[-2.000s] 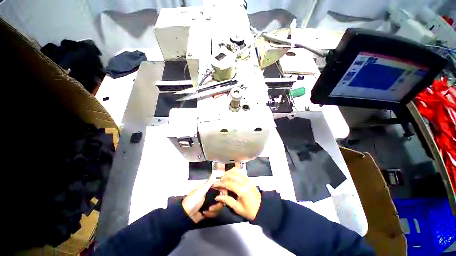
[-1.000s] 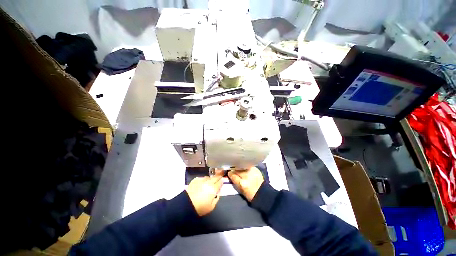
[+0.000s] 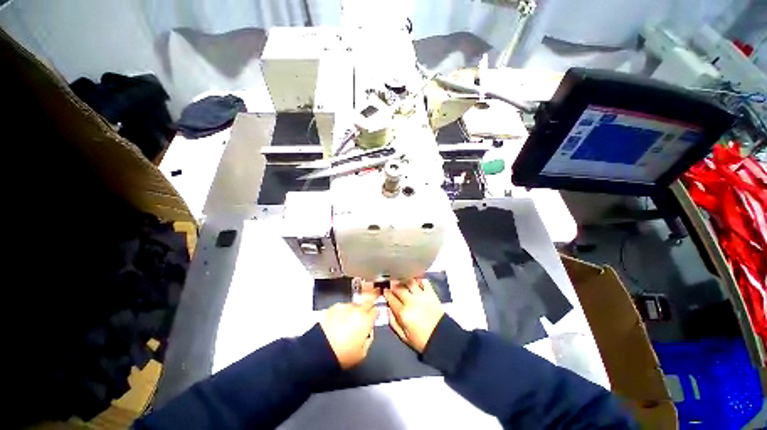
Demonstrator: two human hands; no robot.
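The off-white sewing machine head (image 3: 391, 239) stands at the centre. My left hand (image 3: 349, 332) and my right hand (image 3: 414, 315) are side by side just below it, fingertips at the presser clamp (image 3: 367, 288). A small black piece (image 3: 383, 286) shows between the fingertips under the head; whether the fingers pinch it or press on it is hard to tell. A black fabric panel (image 3: 383, 361) lies flat on the white surface below and between my hands. A black strip (image 3: 332, 294) shows on both sides of the clamp.
Overlapping dark pieces (image 3: 526, 281) lie right of the head. A carton of black pieces (image 3: 139, 277) is at left. An open carton (image 3: 618, 336) and a blue crate (image 3: 715, 378) are at lower right. The control screen (image 3: 626, 147) is at upper right; metal tweezers or snips (image 3: 349, 164) lie on the head.
Two seconds ago my hands were together, handling a black piece nearer me. They moved forward and slightly apart to the clamp, uncovering the panel. Since one second ago they have barely moved; the view shifted slightly.
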